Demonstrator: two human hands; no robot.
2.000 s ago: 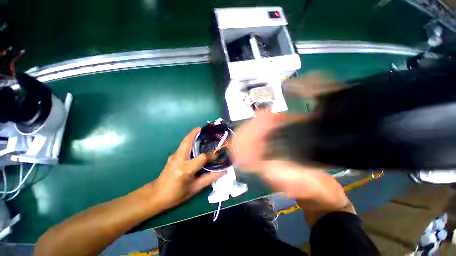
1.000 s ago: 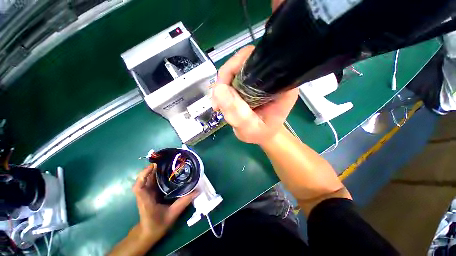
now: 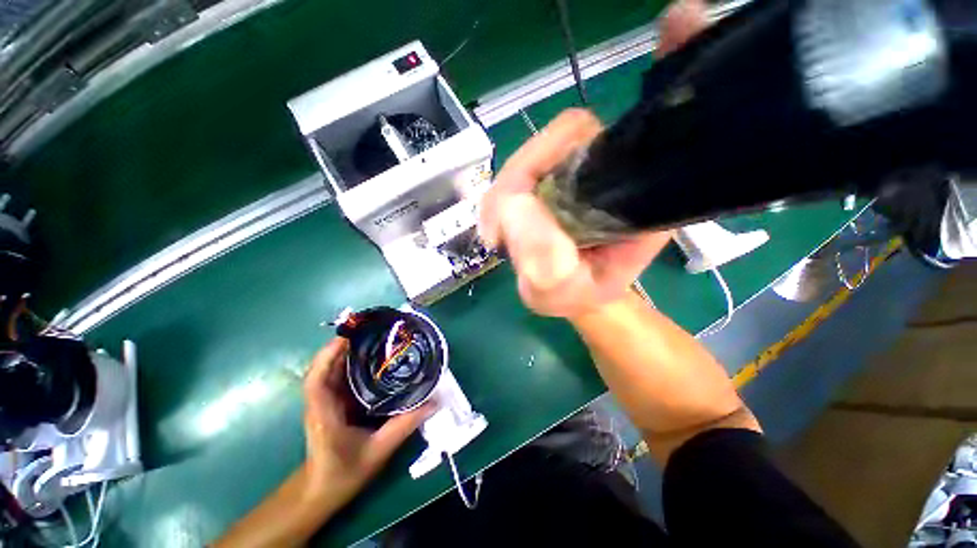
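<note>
My left hand (image 3: 345, 428) holds the round camera housing (image 3: 397, 361) from its left and lower side, near the bench's front edge. The housing's open end faces up, with a black interior and red, orange and white wires. Its white mounting base (image 3: 450, 432) points to the lower right, with a white pigtail cable (image 3: 463, 482). My right hand (image 3: 557, 230) is wrapped around the front end of the thick black electric screwdriver (image 3: 739, 118), beside the pickup of the screw feeder (image 3: 412, 209). The screwdriver's tip is hidden.
Other white camera units (image 3: 96, 417) stand at the left. Another white base (image 3: 718, 244) lies right of my right hand. A metal rail (image 3: 204, 261) crosses the green bench (image 3: 246, 343) behind the feeder. Part of another person's hand (image 3: 681, 24) shows at the top.
From one second ago, the view has shifted slightly and my right hand stays on the screwdriver. Compared with two seconds ago, the screwdriver is away from the housing and my left hand's fingers are out of its opening.
</note>
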